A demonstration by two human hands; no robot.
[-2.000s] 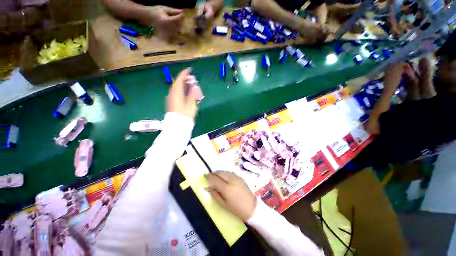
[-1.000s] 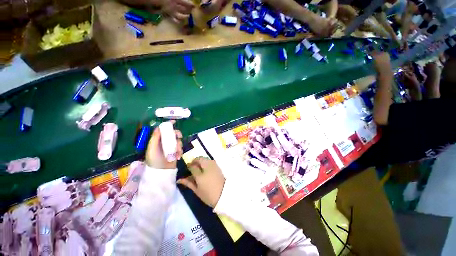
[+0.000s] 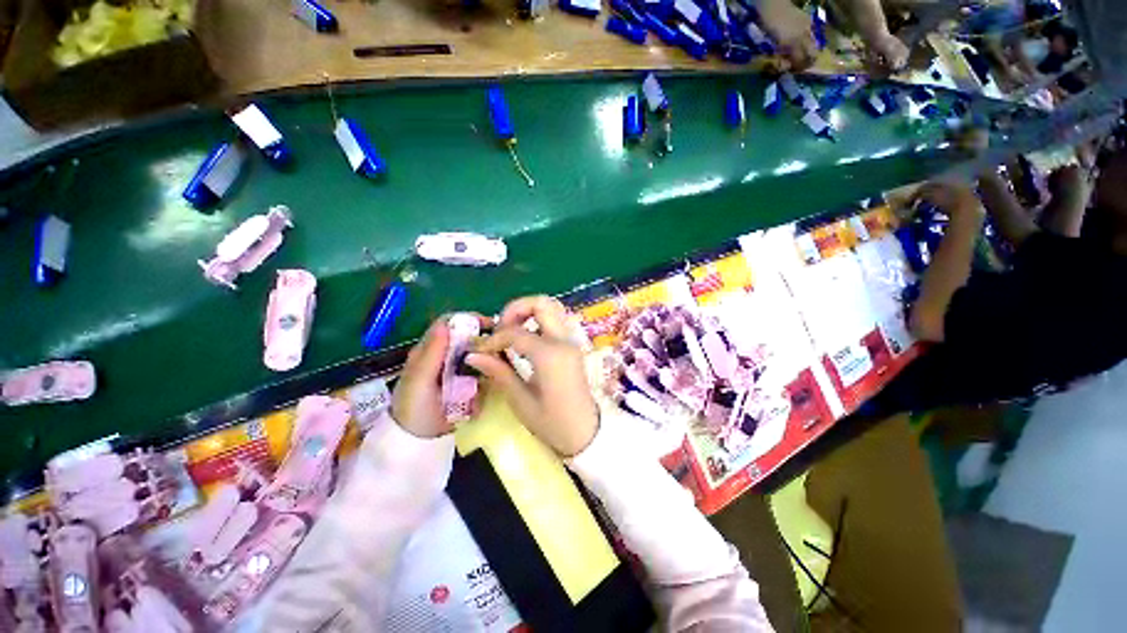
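Observation:
My left hand (image 3: 423, 381) holds a pink housing (image 3: 460, 359) upright, above the near belt edge. A dark patch shows on the housing. My right hand (image 3: 552, 381) touches the housing with its fingertips; whether a small piece is between them cannot be told. Below my hands a yellow backing sheet (image 3: 544, 507) lies on a black mat (image 3: 503, 534). A pile of pink units with dark squares (image 3: 692, 371) lies on the sheet to the right. Pink housings (image 3: 303, 451) are heaped at the lower left.
The green belt (image 3: 581, 204) carries pink housings (image 3: 291, 319) and blue battery packs (image 3: 384, 315). A parts box (image 3: 111, 68) with yellow pieces stands across the belt. An open carton (image 3: 884, 532) is at lower right. A person's arm (image 3: 949, 266) reaches in at right.
My left hand has come back from over the belt with a pink housing and turned it. My right hand has moved up from the yellow sheet to the housing.

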